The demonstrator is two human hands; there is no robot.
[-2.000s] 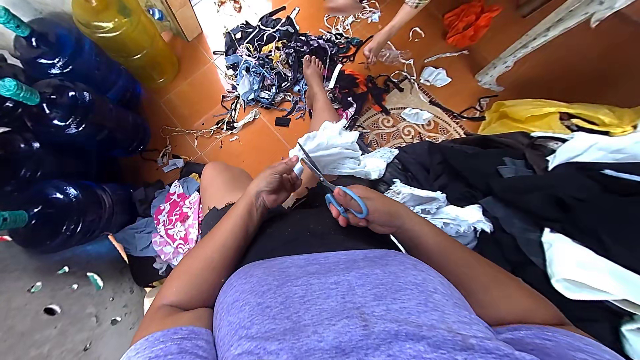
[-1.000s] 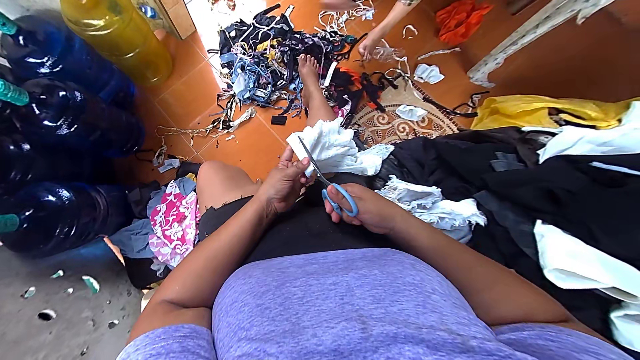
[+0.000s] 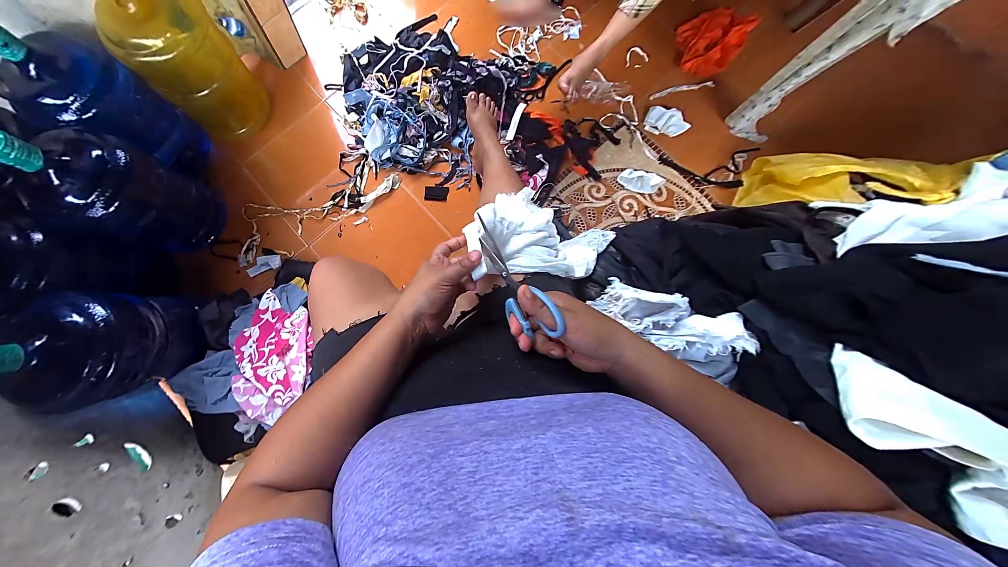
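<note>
My left hand (image 3: 441, 287) grips the left edge of a gathered white cloth (image 3: 524, 236), thumb on top, above my lap. In my right hand (image 3: 571, 331) is a pair of scissors with light blue handles (image 3: 551, 311), the fingers in the loops. The scissor blades point up and left and lie along the cloth's edge beside my left thumb; whether they are apart is hard to tell. Another white cloth with frayed edges (image 3: 677, 327) lies right of my right hand, on black fabric (image 3: 685, 252).
Large blue bottles (image 3: 118, 189) and a yellow one (image 3: 189, 71) stand at the left. A heap of fabric scraps (image 3: 425, 94) surrounds my foot. Another person's hand (image 3: 579, 75) is beside it. Pink floral cloth (image 3: 272, 354) lies left; a yellow cloth (image 3: 835, 177) lies right.
The white cloth and my left hand have come up and the cloth is more spread out than two seconds ago. The scissors remain in my right hand, with the blades now by the cloth's edge.
</note>
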